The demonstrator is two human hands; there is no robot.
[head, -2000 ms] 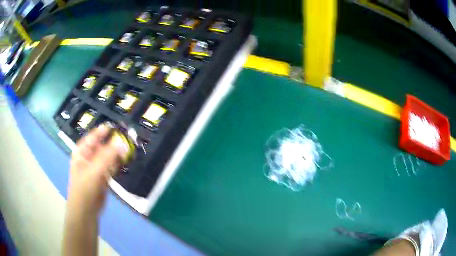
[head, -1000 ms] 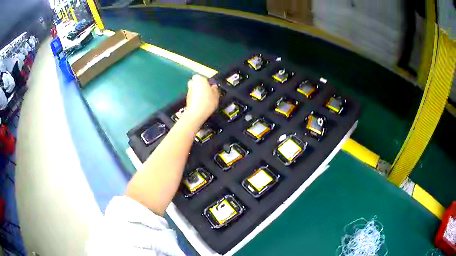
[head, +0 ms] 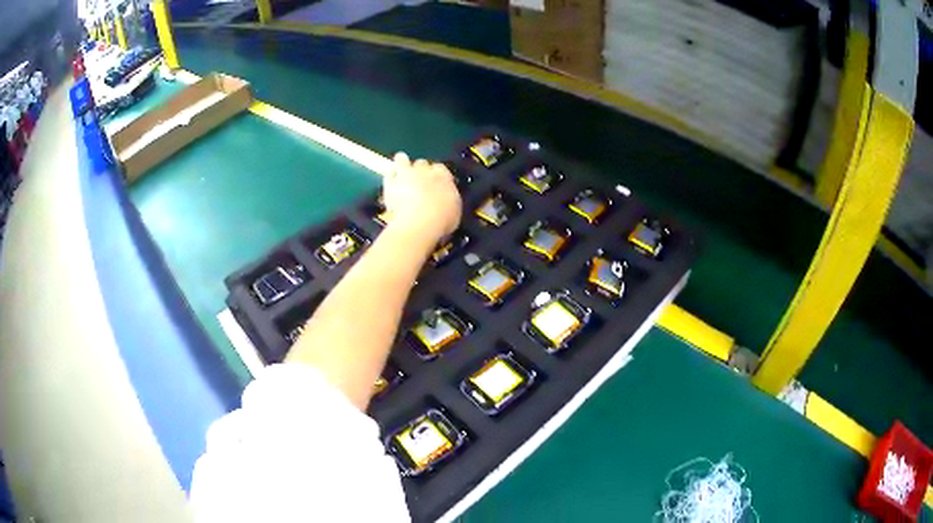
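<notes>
The black foam tray (head: 573, 383) with a white edge lies in front of me, its pockets holding several black watch housings (head: 498, 381) with yellow-orange borders around pale rectangles. My left hand (head: 421, 194) is over the tray's far left part, fingers bent downward. Its fingertips and anything under them are hidden. My left forearm and white sleeve cross the tray and cover some pockets. A dark housing (head: 278, 283) without a visible yellow border sits in the left corner pocket. My right hand is out of the picture.
A tangled pile of pale sealing rings (head: 706, 494) lies on the green mat at the bottom right. A red bin (head: 898, 476) with small white parts is at the right edge. A yellow post (head: 841, 235) stands behind. An open cardboard box (head: 182, 128) is at the far left.
The view has swung left since the first frame. My left hand has moved from the tray's near side to its far left part. The right glove has left the picture.
</notes>
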